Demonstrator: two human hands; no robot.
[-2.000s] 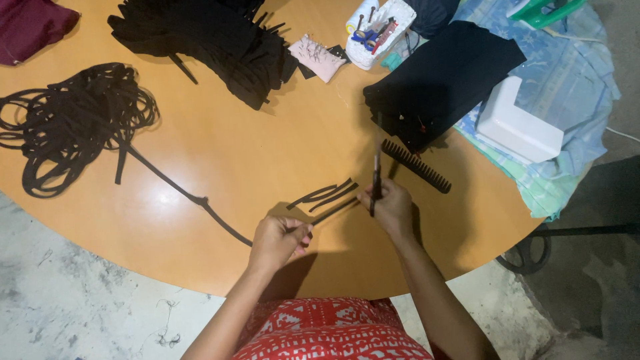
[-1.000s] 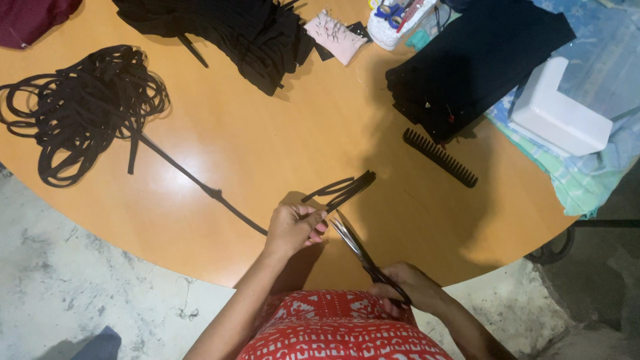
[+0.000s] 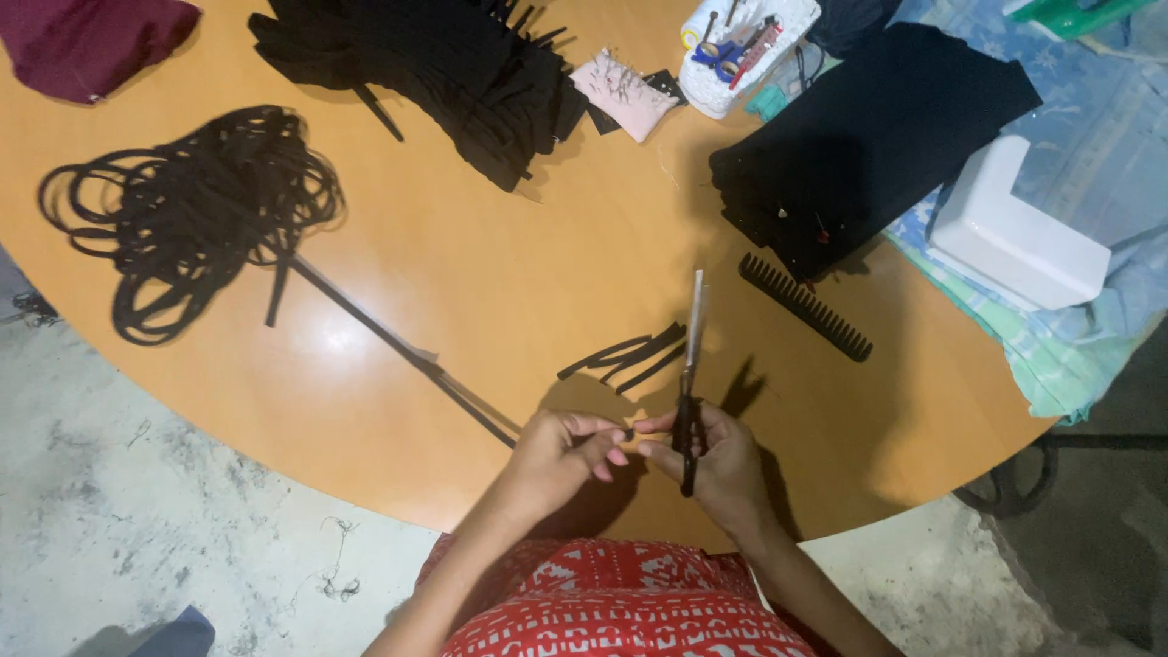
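My left hand (image 3: 561,456) pinches the end of a black fabric cord (image 3: 392,338), which runs up left to a tangled heap of the same cord (image 3: 201,201). My right hand (image 3: 716,456) holds a pair of scissors (image 3: 692,365) by the dark handles, blades pointing away from me. The right thumb and forefinger are held close to the cord's end at my left fingertips. Several short cut pieces of black cord (image 3: 634,351) lie on the table just beyond my hands, left of the blades.
A black comb (image 3: 803,306) lies right of the scissors, below folded black cloth (image 3: 867,137). Farther back are a pink pincushion (image 3: 628,96), a white foam tray (image 3: 785,27) with small tools, and black fabric (image 3: 429,64). A white L-shaped object (image 3: 1017,233) rests on blue cloth at right.
Since one second ago, my right hand has moved up from the table's edge to beside my left fingertips, and the scissors now point away. The short pieces lie loose, apart from my left hand.
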